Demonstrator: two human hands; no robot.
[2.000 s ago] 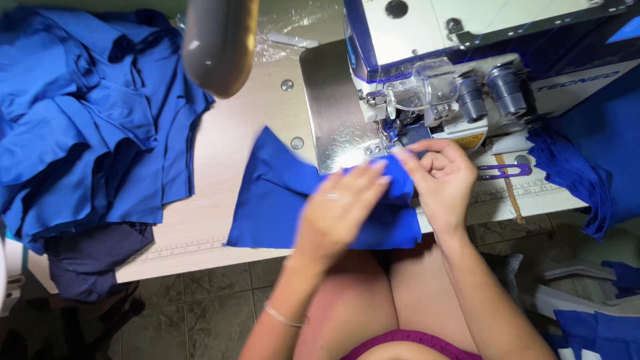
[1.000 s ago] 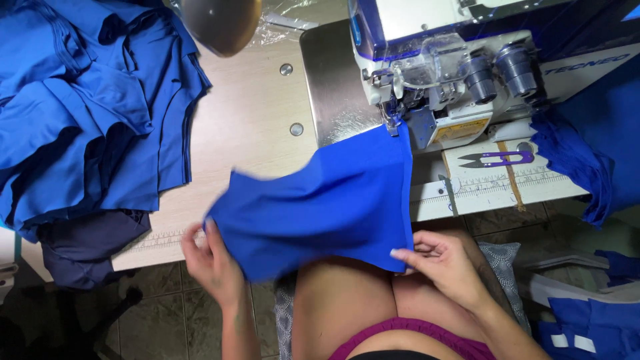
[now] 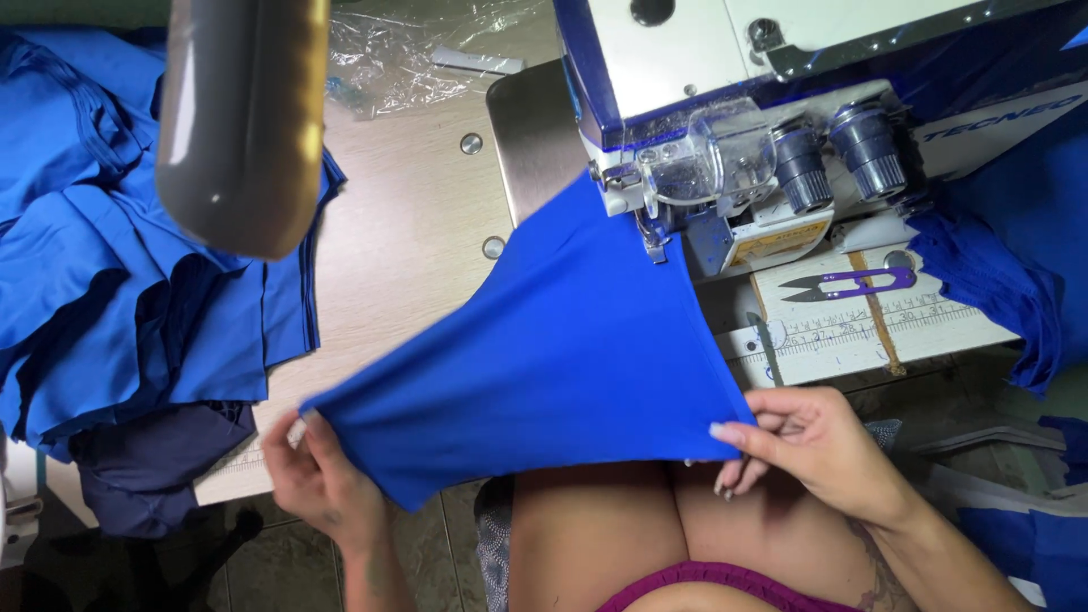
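A piece of blue fabric [image 3: 561, 340] is stretched between my hands and the presser foot [image 3: 656, 245] of a white and blue Tecneo sewing machine [image 3: 680, 59]. The fabric's right edge runs down from the foot. My left hand [image 3: 327, 480] pinches the lower left corner between thumb and fingers. At the lower right corner, my right hand [image 3: 790, 438] grips the edge, thumb on top and fingers partly beneath. The fabric's far end lies at the machine, partly hidden by it.
Blue fabric pieces [image 3: 76, 289] are piled on the left, with a dark cloth [image 3: 161, 467] below. A lamp [image 3: 242, 127] overhangs them. Purple thread snips [image 3: 850, 282] lie by a ruler scale [image 3: 850, 336] on the right. More blue fabric [image 3: 1003, 289] hangs there. Clear plastic [image 3: 382, 59] lies behind.
Two seconds ago both hands were close together on the fabric near the foot; now they are apart at its near corners. Since one second ago, the left part of the fabric has been drawn taut.
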